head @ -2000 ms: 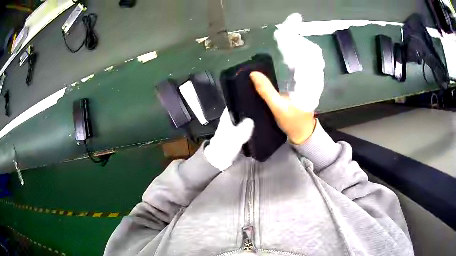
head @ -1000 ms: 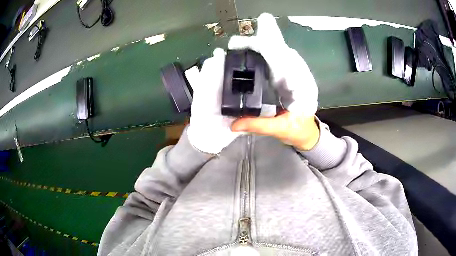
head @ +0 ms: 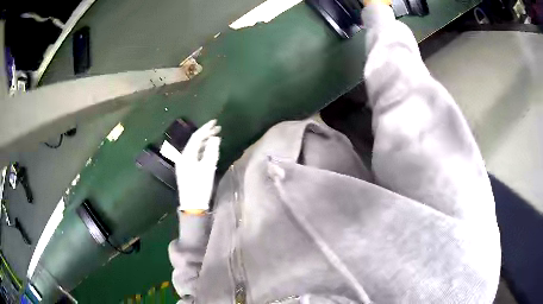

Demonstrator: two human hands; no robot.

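My left hand (head: 199,163), in a white glove, is raised over the bench beside two black adapters, fingers slightly apart, with nothing visible in it. One adapter (head: 156,166) lies nearer the front edge and the other (head: 180,130) behind it, with a white piece (head: 169,150) between them. My right arm reaches far to the upper right. My right hand (head: 377,2) is cut off by the top edge, so its grip is hidden. Black units (head: 336,16) lie just left of it, and another dark unit (head: 418,6) just right.
A black adapter with a cord (head: 93,221) lies at the lower left of the green mat (head: 256,71). Small cabled items (head: 21,181) lie at the far left. A black oblong (head: 81,50) lies further back. A grey surface (head: 482,89) is at the right.
The view has turned toward the right. The black units held in both hands are no longer between them. My hands have parted; my right arm now stretches to the upper right.
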